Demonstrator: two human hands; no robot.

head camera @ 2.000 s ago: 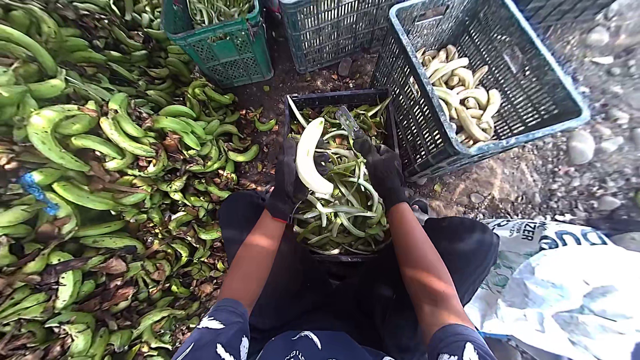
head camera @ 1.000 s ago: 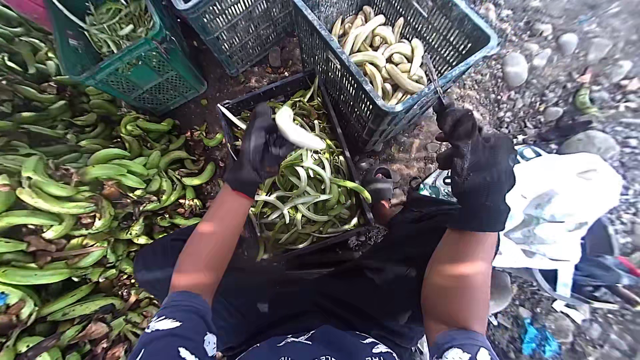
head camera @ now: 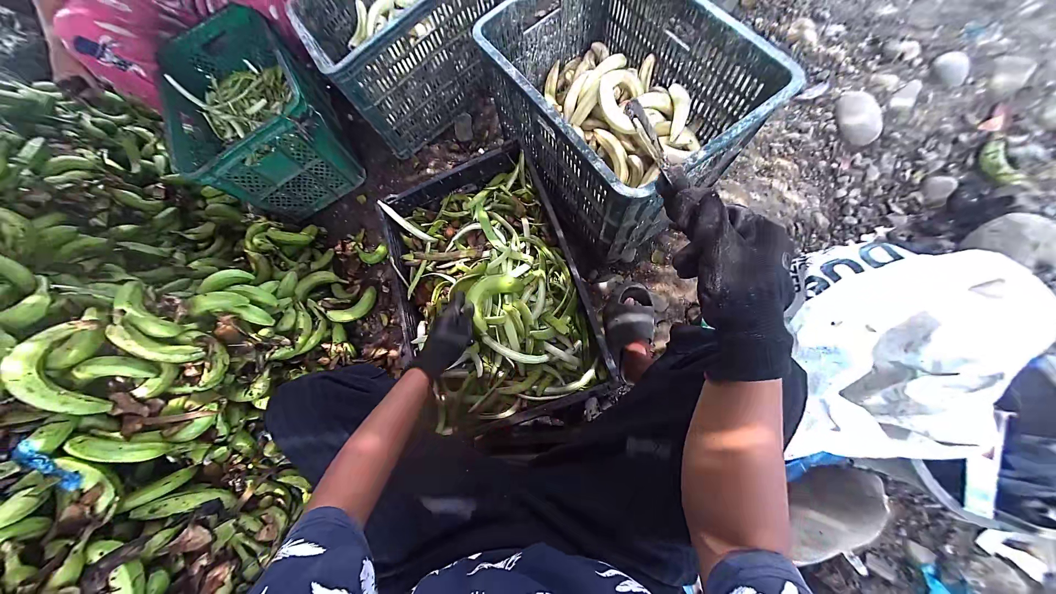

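My left hand (head camera: 448, 334), in a black glove, holds an unpeeled green plantain (head camera: 488, 290) over a black crate (head camera: 587, 318) full of green peels (head camera: 528, 318). My right hand (head camera: 734, 268), also black-gloved, is raised to the right of that crate and grips a knife (head camera: 648, 132), its blade pointing up and left. Behind the blade, peeled plantains (head camera: 610, 99) lie inside a large dark grey-green crate (head camera: 701, 177). A big pile of green plantains (head camera: 157, 330) covers the ground at left.
A green crate (head camera: 280, 169) holding peels stands at upper left, beside a person's pink clothing (head camera: 107, 41). Another crate (head camera: 412, 82) with peeled plantains is at the top. Right of my legs lie a white sack (head camera: 916, 355) and stones (head camera: 858, 118). A sandalled foot (head camera: 629, 318) is beside the peel crate.
The peeled plantain that my left hand held earlier is gone from it, and a green one is there now. My right hand with the knife has moved away from the peel crate since the first frame.
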